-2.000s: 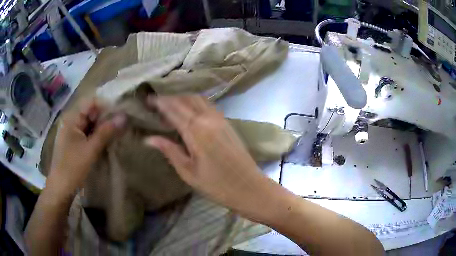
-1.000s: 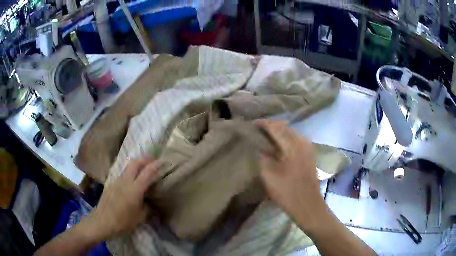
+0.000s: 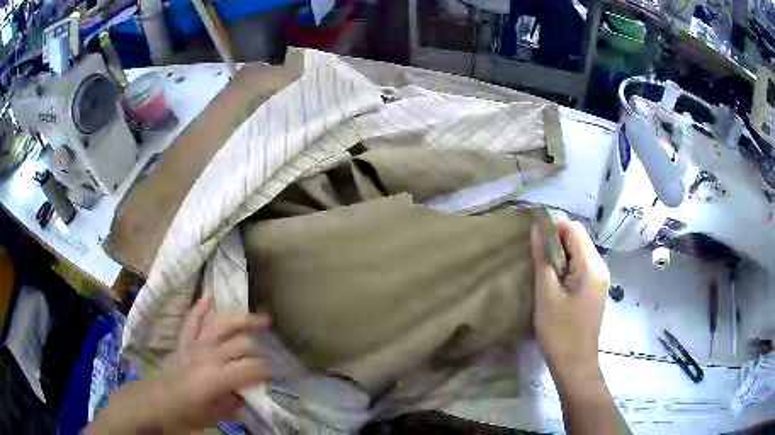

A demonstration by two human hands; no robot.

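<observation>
The khaki jacket body [image 3: 391, 280] lies spread over the table, with a plain khaki panel turned flat toward me. Cream lining with thin dark stripes [image 3: 246, 161] shows along its left and upper side. My right hand [image 3: 574, 297] grips the right edge of the khaki panel, thumb on top. My left hand [image 3: 221, 361] is blurred over the striped lining at the lower left, fingers spread; whether it pinches any cloth is not clear.
The sewing machine [image 3: 680, 170] stands at the right, with thread snips [image 3: 681, 355] and a brown-handled tool [image 3: 713, 316] on the table. Another machine [image 3: 81, 123], a cup with pink contents [image 3: 149, 110] and a dark spool [image 3: 56, 197] stand at the far left.
The khaki panel has been opened out flatter and wider. My right hand has moved right with its edge. My left hand has moved down from the khaki cloth. More striped lining shows at the upper left.
</observation>
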